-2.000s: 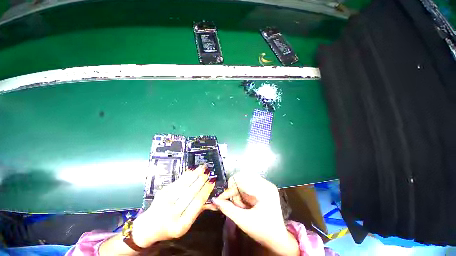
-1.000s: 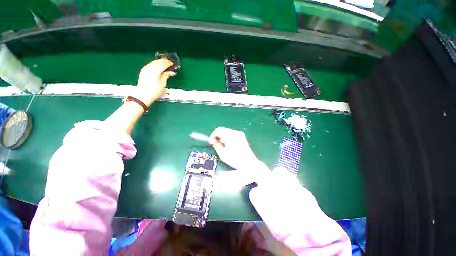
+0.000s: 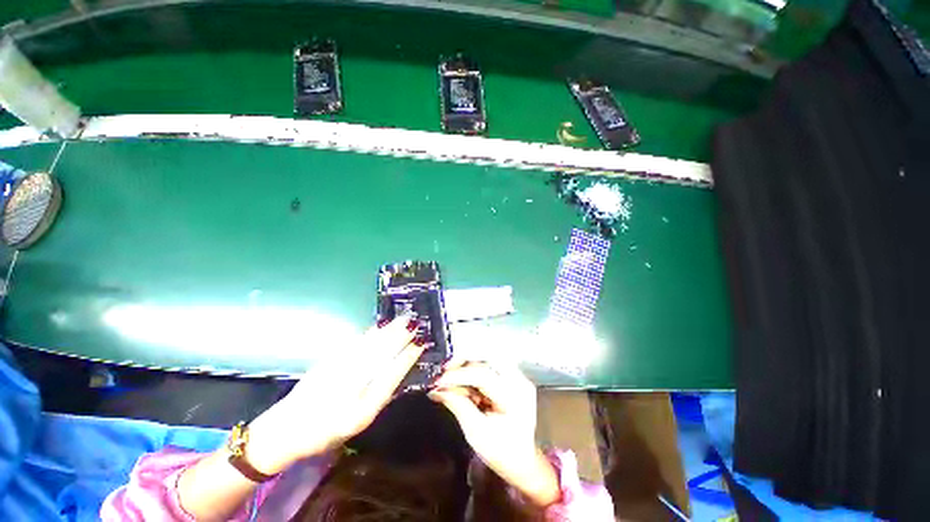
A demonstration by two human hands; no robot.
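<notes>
A half-assembled smartphone (image 3: 435, 296) lies upright in front of me on the green bench, circuit board end away from me. My left hand (image 3: 357, 382) lies across its battery and left side, fingers flat on it. My right hand (image 3: 489, 403) is at its lower right corner, thumb and index finger pinched together; whether they hold a thin tool or small piece is too blurred to tell. A plain white label strip (image 3: 481, 303) lies beside the phone's right edge. A blue-violet dotted sticker sheet (image 3: 579, 280) lies further right.
Three phones (image 3: 317, 79) lie on the conveyor belt beyond the white rail (image 3: 388, 144). Film scraps (image 3: 600, 202) are piled by the rail. Black stacked foam trays (image 3: 826, 265) stand at right. A round dish (image 3: 31, 210) is at far left, a cardboard box (image 3: 642, 449) below the bench edge.
My left hand has come back from the belt, leaving a phone there, and now lies on the phone before me. My right hand has moved down to its lower corner.
</notes>
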